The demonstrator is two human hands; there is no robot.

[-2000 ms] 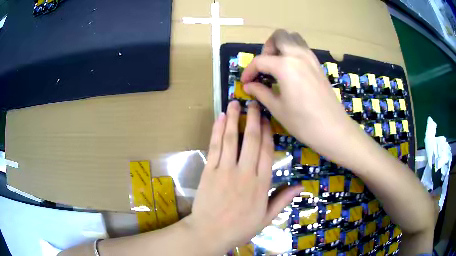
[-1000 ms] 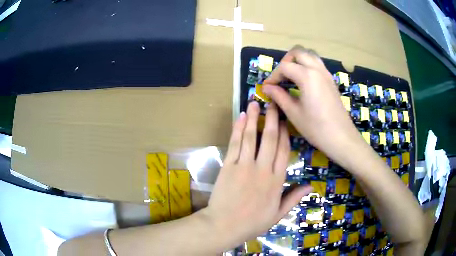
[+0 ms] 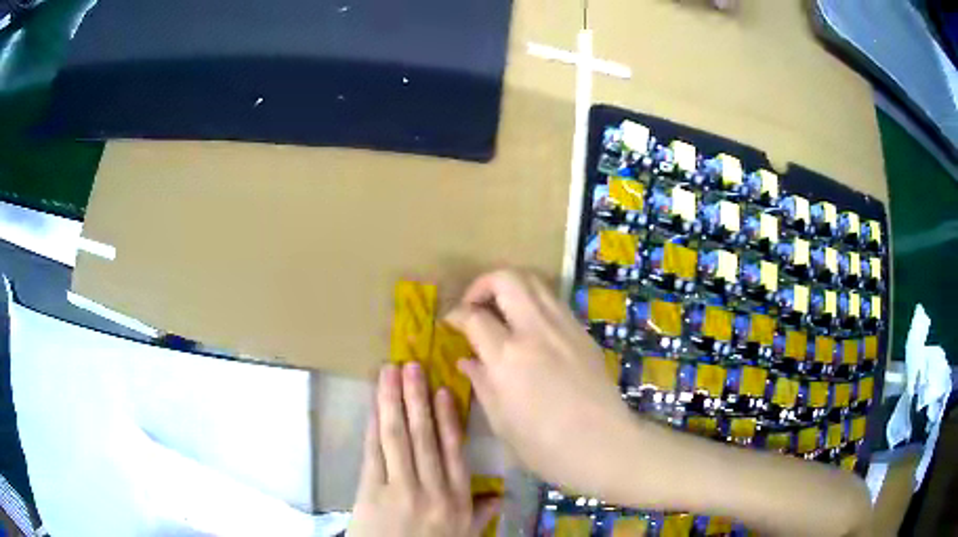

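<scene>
Two amber Kapton tape strips [image 3: 415, 318] lie side by side on the cardboard, left of the boards. My left hand [image 3: 422, 451] lies flat over their lower part, fingers extended, holding nothing. My right hand [image 3: 546, 388] is at the top of the right strip, thumb and forefinger close together there; whether a piece is pinched between them cannot be told. The circuit boards [image 3: 720, 320] stand in rows on the black foam tray [image 3: 735, 150]. Amber tape covers the nearer rows and the left end of the second and third rows; the far tops are pale yellow.
A second black mat [image 3: 294, 84] is at the upper left. A white sheet [image 3: 158, 420] lies lower left. A white masking tape cross [image 3: 583, 55] marks the cardboard [image 3: 263, 241]. Crumpled white strips [image 3: 922, 367] hang at the right. Part of another person's hand [image 3: 720, 4] shows at the top edge.
Both hands have moved left from the boards to the tape strips. A board top in the second row, left end, now shows amber tape in plain view. The camera view has shifted.
</scene>
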